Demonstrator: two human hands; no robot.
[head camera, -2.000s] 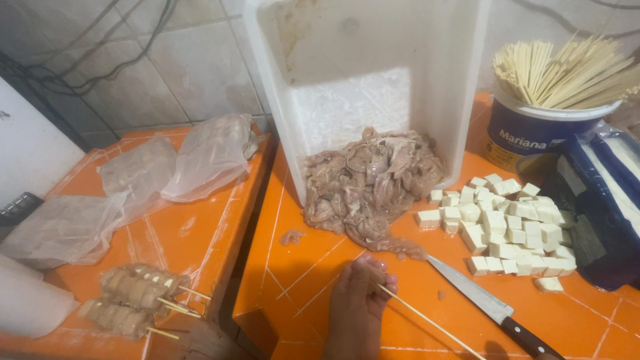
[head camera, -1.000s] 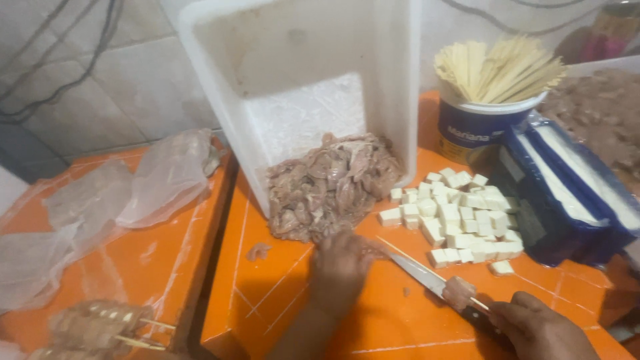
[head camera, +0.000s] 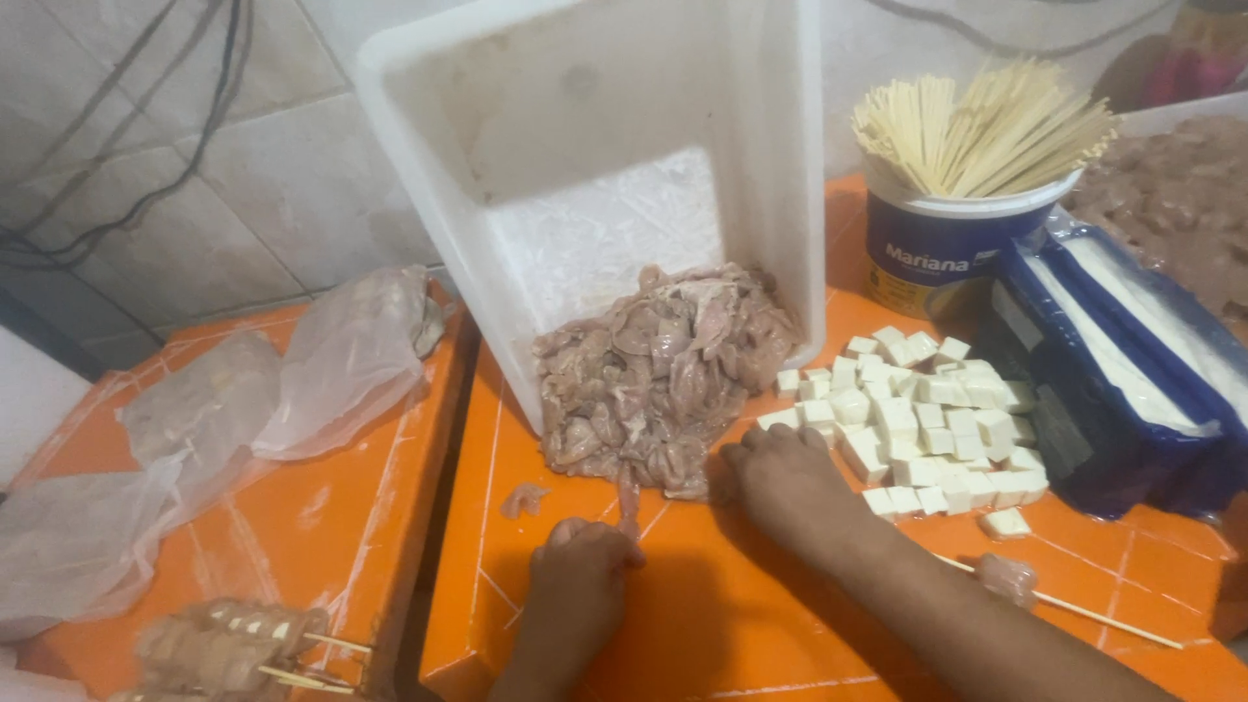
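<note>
A pile of raw sliced meat (head camera: 663, 370) spills from a tilted white plastic bin (head camera: 585, 117) onto the orange tiled counter. My left hand (head camera: 580, 585), at the pile's front edge, pinches the end of a meat strip (head camera: 629, 502). My right hand (head camera: 780, 478) reaches to the left edge of the white cheese cubes (head camera: 897, 419), beside the meat; its fingertips are partly hidden, so its hold cannot be told. Under and right of my right forearm, a wooden skewer (head camera: 1111, 617) with one piece of meat (head camera: 1006, 577) lies on the counter. The knife is hidden.
A Mariana tub (head camera: 916, 249) of wooden skewers stands behind the cubes, beside blue-and-white packages (head camera: 1121, 361). More meat (head camera: 1170, 205) lies at far right. Left, across a gap, are plastic-wrapped bundles (head camera: 351, 341) and loaded skewers (head camera: 214, 648) on another orange surface.
My right hand has let go of the skewer with meat and moved left to the cubes. My left hand has moved back from the knife tip area and now holds a meat strip.
</note>
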